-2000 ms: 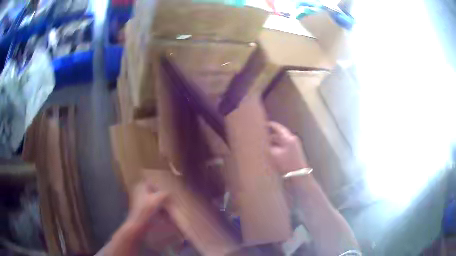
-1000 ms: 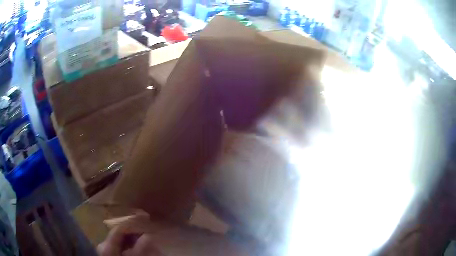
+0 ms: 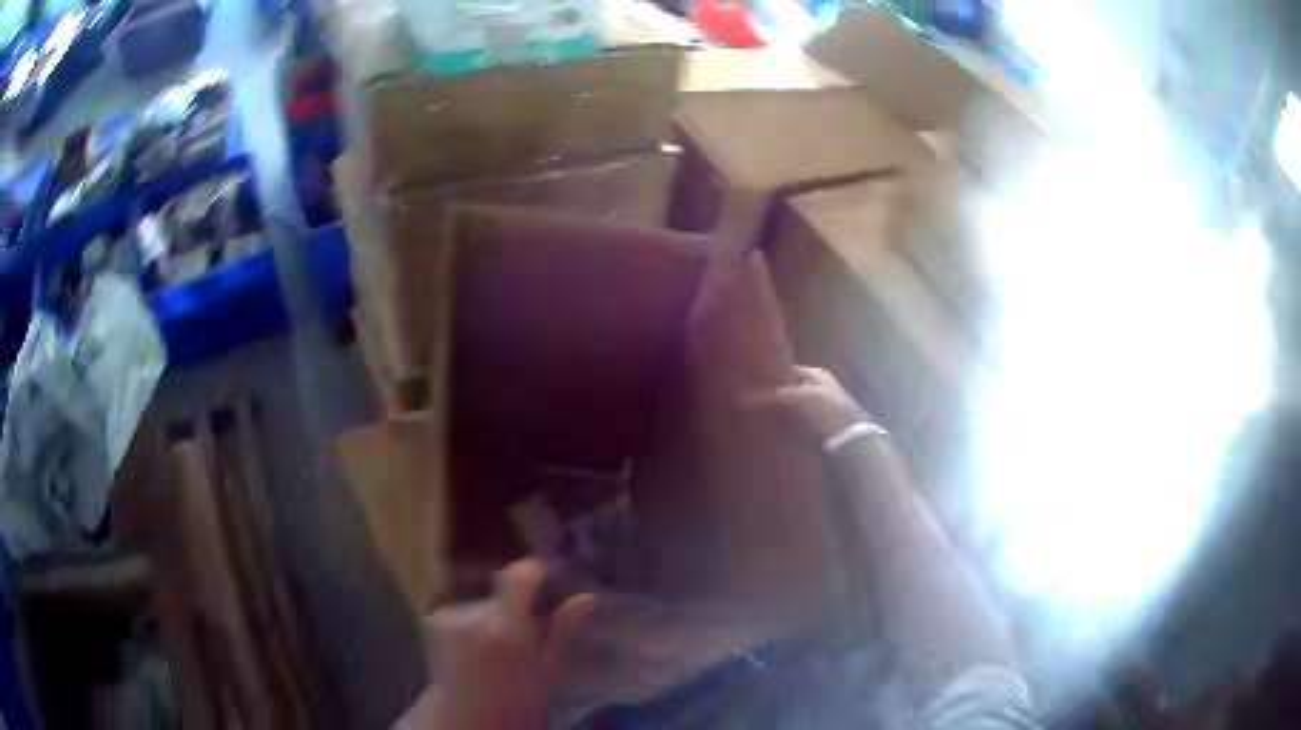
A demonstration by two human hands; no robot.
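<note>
An open brown cardboard carton stands tilted in front of me with its dark inside facing up. Small pale pieces show at its bottom, too blurred to name. My left hand grips the near left edge of the carton with the fingers curled over it. My right hand holds the right side panel from outside, with a light band on the wrist. The lower edge of the carton is blurred.
Closed cartons are stacked behind, with a white and green printed sheet on top. More cartons stand at the back right. Blue crates with parts and flat cardboard are at the left. Bright glare covers the right side.
My view has swung back down to the carton. The carton has come down from its raised, steeply tilted position, and its inside now shows. My right hand has come into clear view at its right side.
</note>
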